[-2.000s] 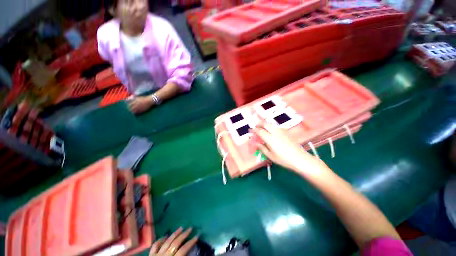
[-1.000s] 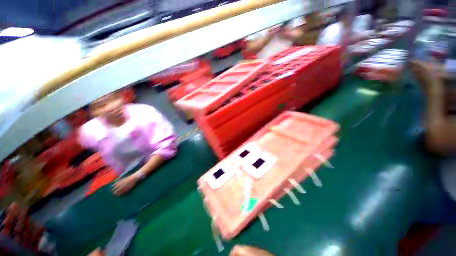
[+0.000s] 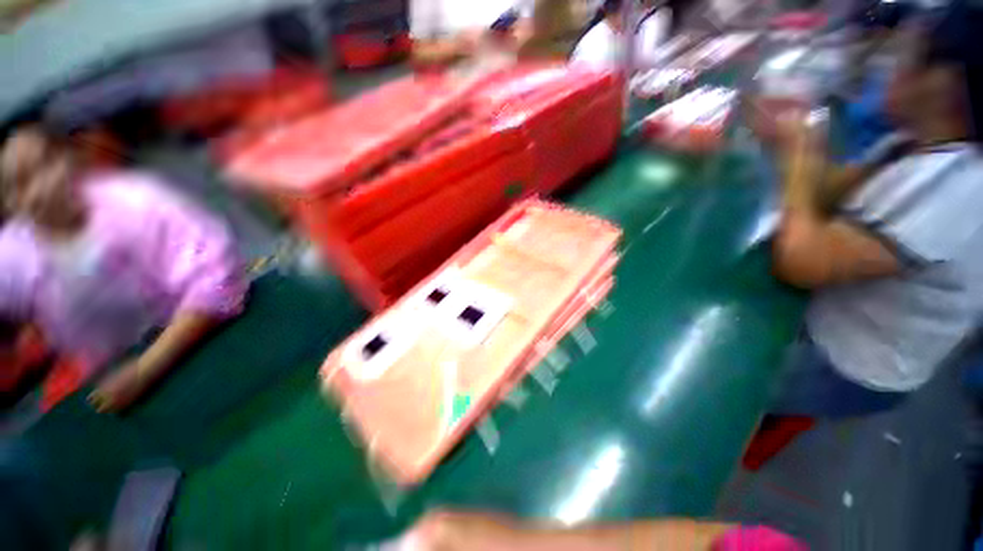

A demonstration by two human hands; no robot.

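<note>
A salmon-pink tray (image 3: 415,425) tops a short stack in front of me. It holds three white devices with dark screens, one (image 3: 374,347) apart from the other two (image 3: 471,315). White strips hang over its near edge. My right hand (image 3: 442,532) is at the bottom edge, blurred and cut off, below the tray and not touching it; its fingers and any hold are hidden. A grey pouch (image 3: 149,506) lies at the lower left. A small blurred patch beside it may be part of my left hand; I cannot tell.
A tall red tray stack (image 3: 464,178) stands behind the pink trays on the green bench (image 3: 668,323). A person in a pink shirt (image 3: 151,248) is across at the left. Another person in a light top (image 3: 905,269) is at the right. More loaded trays (image 3: 690,113) are farther back.
My right hand has left the tray and drawn back to the bottom edge. The tray shows three devices instead of four. The view has turned right, and my left hand is no longer clearly seen.
</note>
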